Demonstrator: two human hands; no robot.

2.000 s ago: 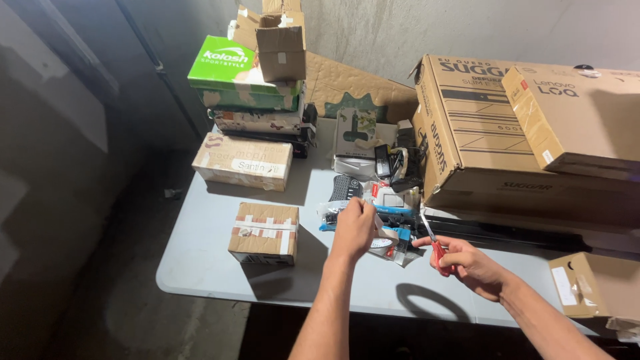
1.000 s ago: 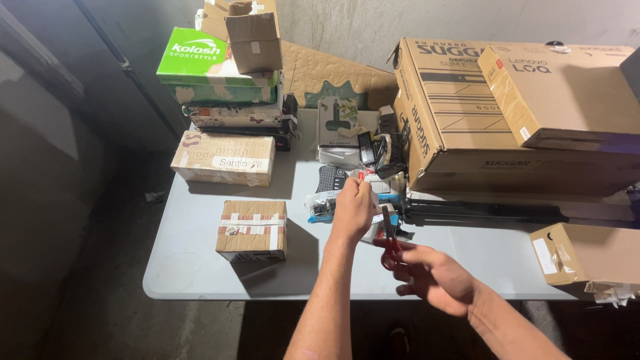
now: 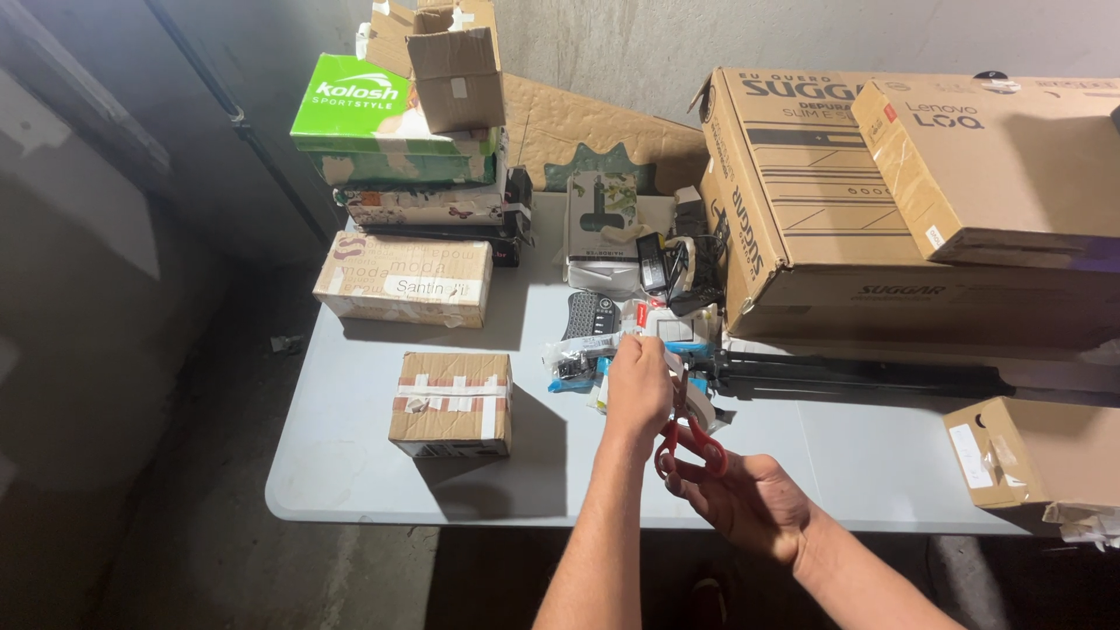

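My right hand [image 3: 744,499] has its fingers in the red handles of a pair of scissors [image 3: 691,446], whose blades point up beside my left hand [image 3: 639,381]. The left hand is closed in a fist over packaged small items; what it pinches looks like tape or plastic but is mostly hidden. A roll of tape [image 3: 698,404] partly shows just right of it. Around the hands lie a small black keyboard [image 3: 591,315], a white switch plate in clear wrap [image 3: 672,327] and a blue-and-clear plastic packet [image 3: 573,372]. A taped cardboard box [image 3: 451,402] sits to the left.
Stacked shoe boxes [image 3: 394,162] and a printed carton [image 3: 402,280] stand at the back left. A hair dryer box [image 3: 602,232] and black cables [image 3: 696,271] are behind the hands. Large cartons [image 3: 805,297], a long black bar [image 3: 857,374] and a small carton [image 3: 1006,455] occupy the right side.
The scissors and my right hand have come close to my left hand, and the scissors now point up rather than tilting left. The left hand stays over the packets.
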